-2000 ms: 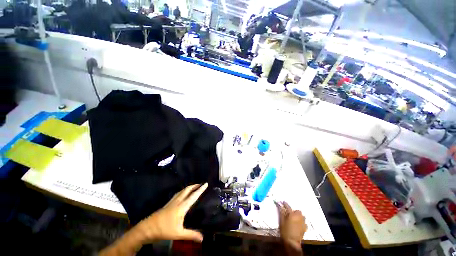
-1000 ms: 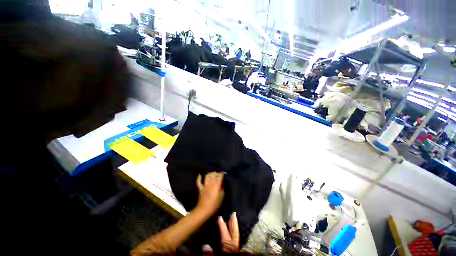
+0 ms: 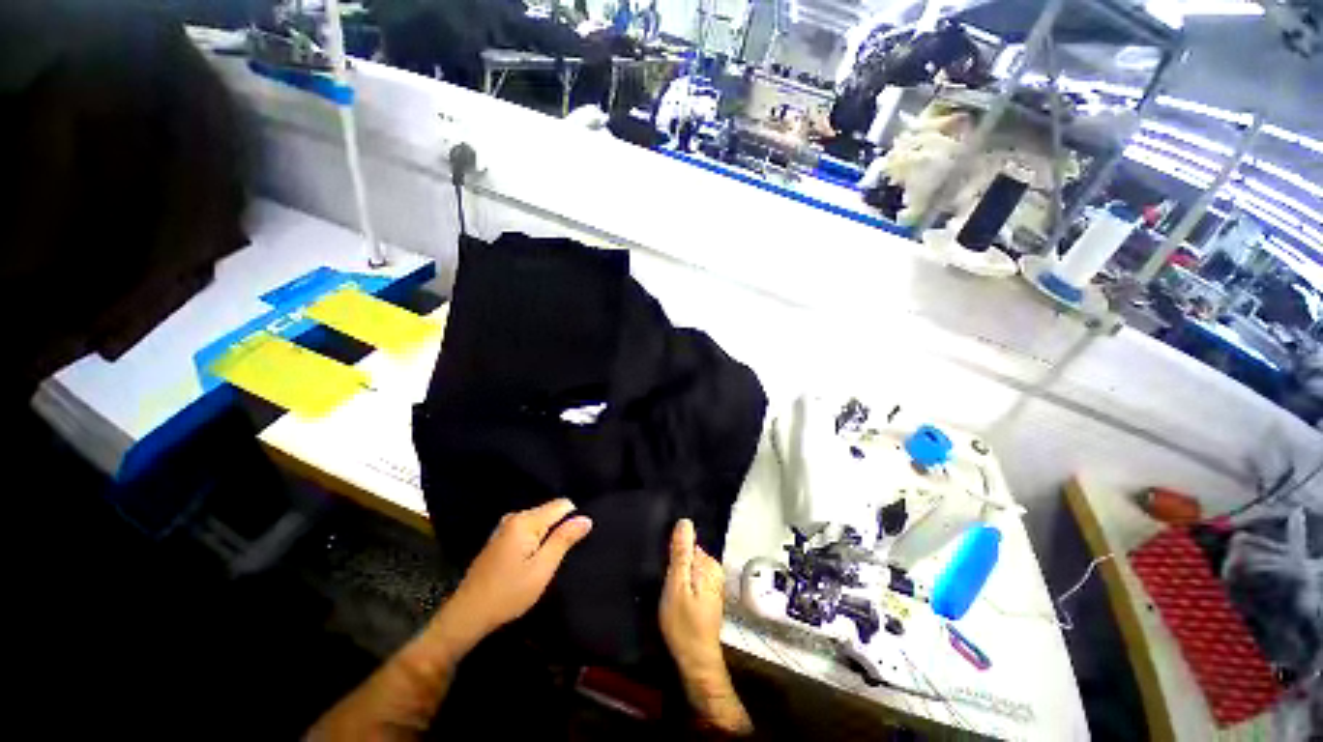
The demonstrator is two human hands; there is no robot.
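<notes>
A black garment (image 3: 580, 334) lies in a heap on the pale sewing table and hangs over its front edge. A small white label (image 3: 583, 415) shows on it. My left hand (image 3: 525, 558) grips the cloth near the front edge, thumb on top. My right hand (image 3: 694, 602) holds the cloth's right side, thumb up, fingers partly hidden. The white overlock machine (image 3: 842, 478) stands to the right; its needle area (image 3: 834, 584) is apart from the cloth. A blue cylinder (image 3: 966, 571) and a blue round knob (image 3: 927, 445) sit on the machine.
Thread snips (image 3: 968, 647) lie right of the machine. Yellow strips (image 3: 290, 374) lie on the blue-edged left table (image 3: 160, 435). A person's dark head and body fill the left side. A white partition (image 3: 697, 203) runs behind; a red patterned sheet (image 3: 1207, 623) lies at right.
My right hand has gone from beside the machine to the cloth. The garment is away from the needle area. Since one second ago, my left hand has moved from the garment's middle to its lower part.
</notes>
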